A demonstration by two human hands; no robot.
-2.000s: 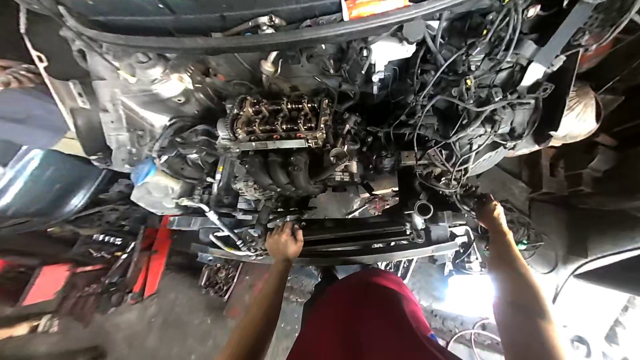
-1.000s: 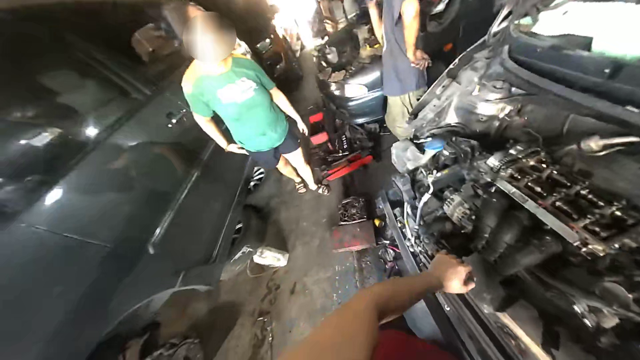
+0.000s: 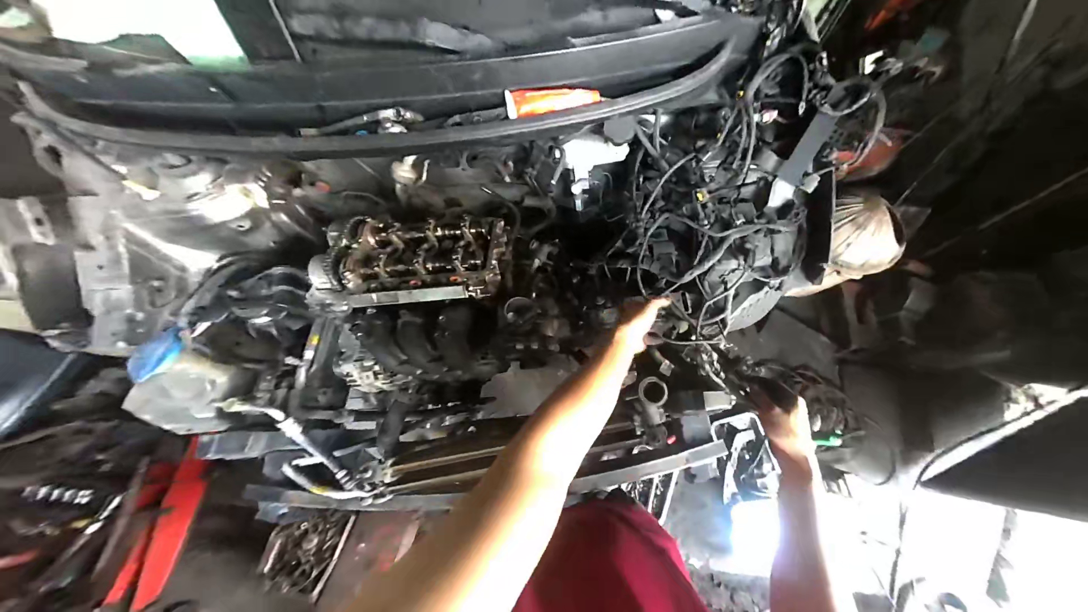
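Note:
My left hand (image 3: 639,325) reaches across the radiator support (image 3: 654,463) into the engine bay, at the edge of a tangled wiring harness (image 3: 710,242); whether its fingers hold a wire cannot be told. Lower and to the right, my right hand (image 3: 784,416) is closed around a dark bundle of the harness at the bay's front corner. Left of my hands is the engine, its cylinder head (image 3: 425,255) uncovered so that the camshafts show, with the black intake manifold (image 3: 412,340) below it. A round hose end (image 3: 653,391) stands between my two forearms.
A reservoir with a blue cap (image 3: 155,355) sits at the bay's left. An orange tube (image 3: 552,102) lies by the windshield cowl. Red metal legs (image 3: 170,518) and a tray of loose parts (image 3: 304,548) are on the floor at lower left. A bright light glares at lower right.
The view has swung from the aisle and a standing person back to the engine bay. My left hand, on the front support two seconds ago, is now farther right, at the wiring.

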